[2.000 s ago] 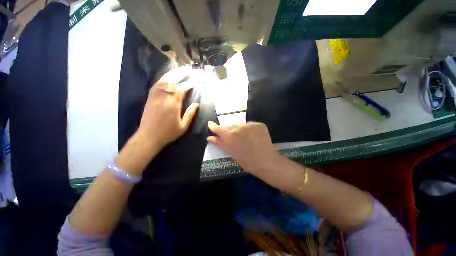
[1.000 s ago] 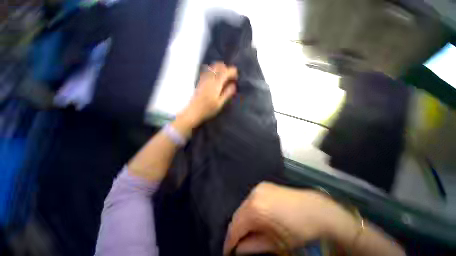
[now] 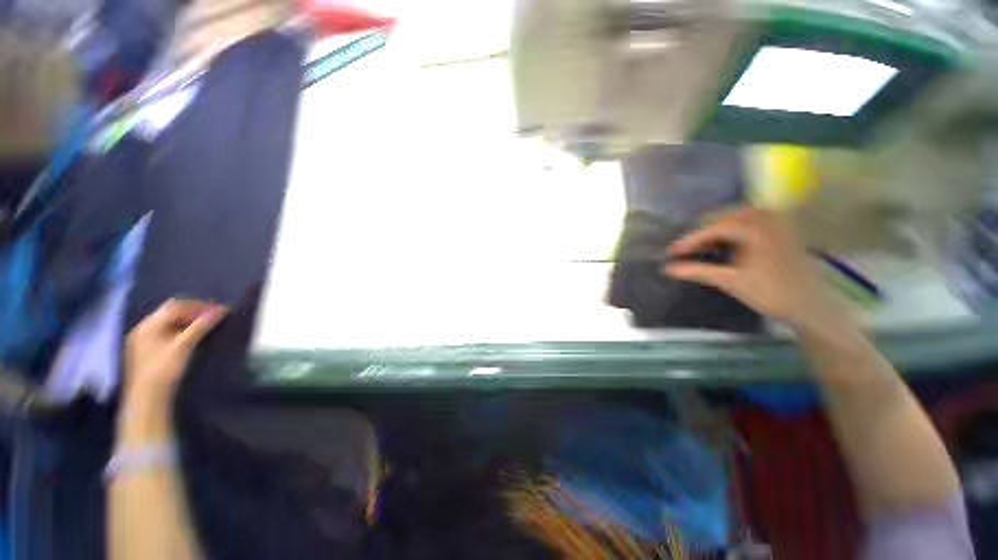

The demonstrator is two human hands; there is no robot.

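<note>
A stack of short black cut pieces (image 3: 689, 287) lies right of the needle area of the cream sewing machine (image 3: 602, 77). My right hand (image 3: 744, 263) is over this stack, thumb and index finger bent towards each other; blur hides whether cloth is between them. Long black cut pieces (image 3: 224, 164) lie along the left table edge and hang over it. My left hand (image 3: 170, 339) is at their lower part, fingertips on the cloth; blur hides whether it grips a piece.
The white table (image 3: 438, 219) has a green front edge (image 3: 525, 361). A blue and green tool (image 3: 851, 278) lies right of my right hand. A red basket (image 3: 793, 470) and a crumpled blue bag (image 3: 646, 470) are below the table. A red item is at the back left.
The large black panel under my hands has left the table top and is no longer seen. My left hand has moved left to the long pieces, my right hand to the short stack.
</note>
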